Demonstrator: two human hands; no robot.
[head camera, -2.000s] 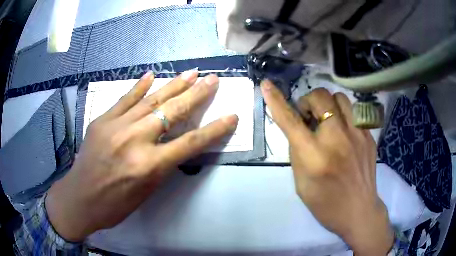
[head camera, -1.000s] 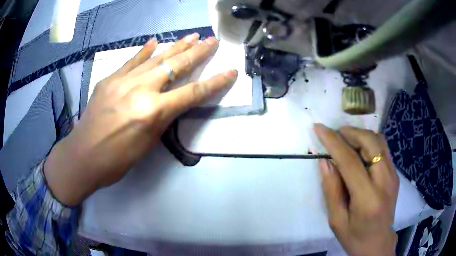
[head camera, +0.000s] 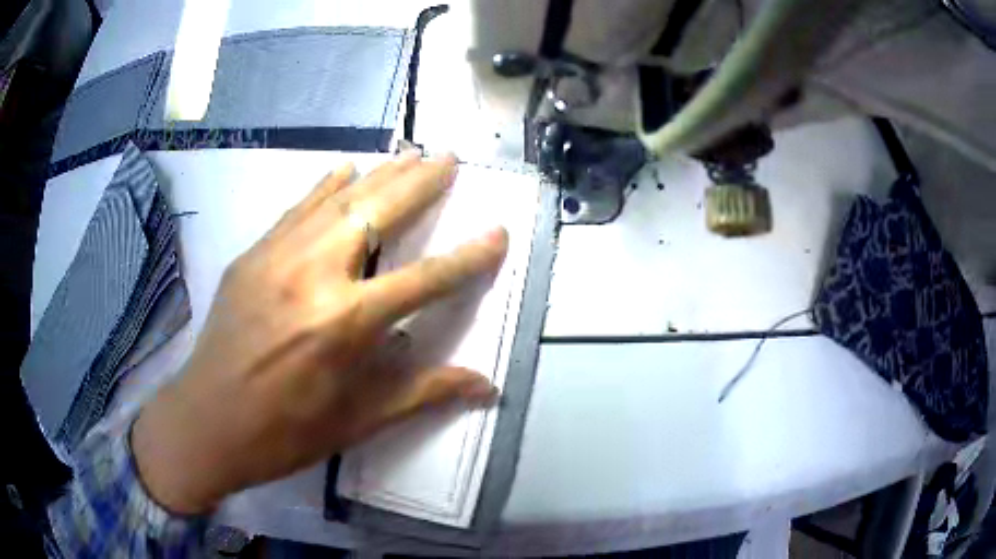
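Note:
My left hand (head camera: 311, 317) lies flat with fingers spread on a white template (head camera: 437, 459). The template lies on a grey-blue cloth piece (head camera: 522, 328), whose grey edge shows along the right side and bottom. The piece now lies lengthwise toward me, its top right corner at the presser foot (head camera: 553, 164). Part of the template and cloth is hidden under my hand. My right hand is not in view.
Sewn grey-blue pieces (head camera: 295, 82) lie in a row behind my left hand. A fanned stack (head camera: 93, 295) is at left. The machine head (head camera: 765, 44) with a ribbed knob (head camera: 738, 209) is above. Navy printed pieces (head camera: 901, 306) hang at right, near a thread tail (head camera: 754, 360).
The template and cloth have turned from lying crosswise to lengthwise, apart from the sewn row behind. My left hand has stayed on top and moved slightly down. My right hand has left the view.

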